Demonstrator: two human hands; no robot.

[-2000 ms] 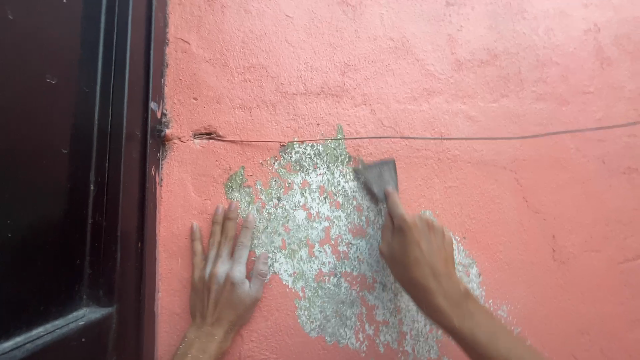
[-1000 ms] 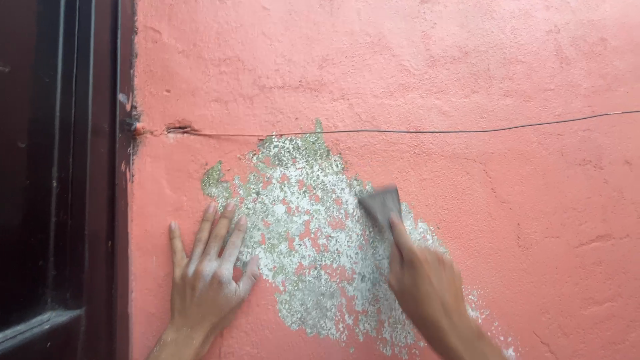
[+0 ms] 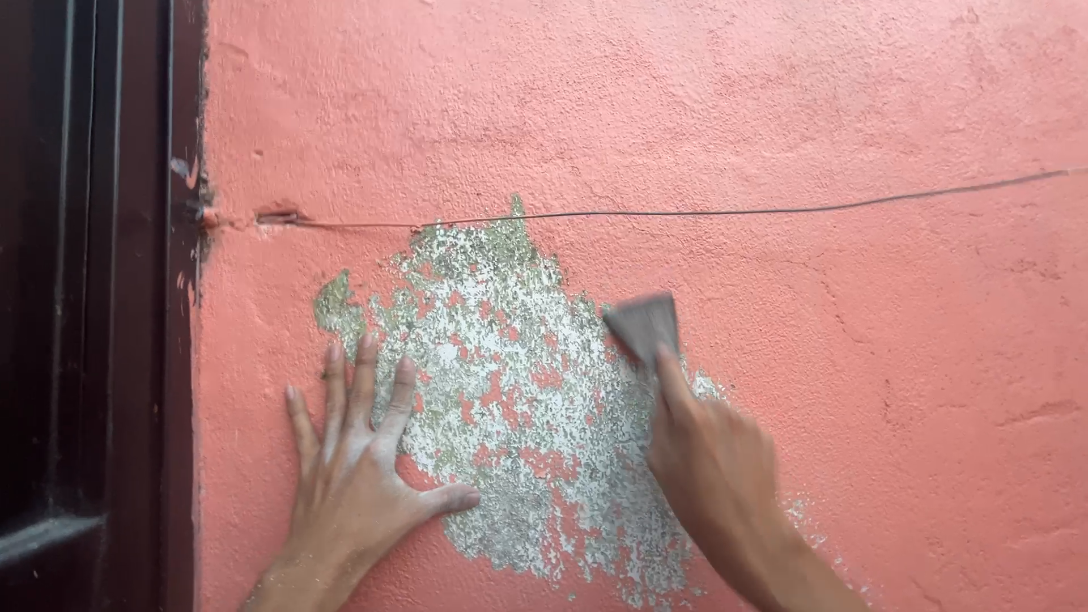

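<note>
My left hand (image 3: 361, 467) lies flat with spread fingers on the pink painted wall (image 3: 892, 340), its fingertips over the left edge of a bare patch (image 3: 510, 382) where white and greenish-grey undercoat shows. White dust coats its fingers. In my right hand (image 3: 714, 459) is a scraper with a flat, wide metal blade (image 3: 648, 325), slightly blurred, its edge at the upper right border of the patch. The scraper's handle is hidden inside my closed fingers, with the index finger stretched along the blade.
A dark brown door or window frame (image 3: 140, 340) runs up the left side. Across the wall above the patch runs a thin dark wire (image 3: 722, 212), which reaches a small slot-like hole (image 3: 276, 218) near the frame. Fine cracks mark the wall at right.
The scraper has shifted a little along the patch's right border. My left hand remains on the wall at the patch's left edge. The view has shifted slightly.
</note>
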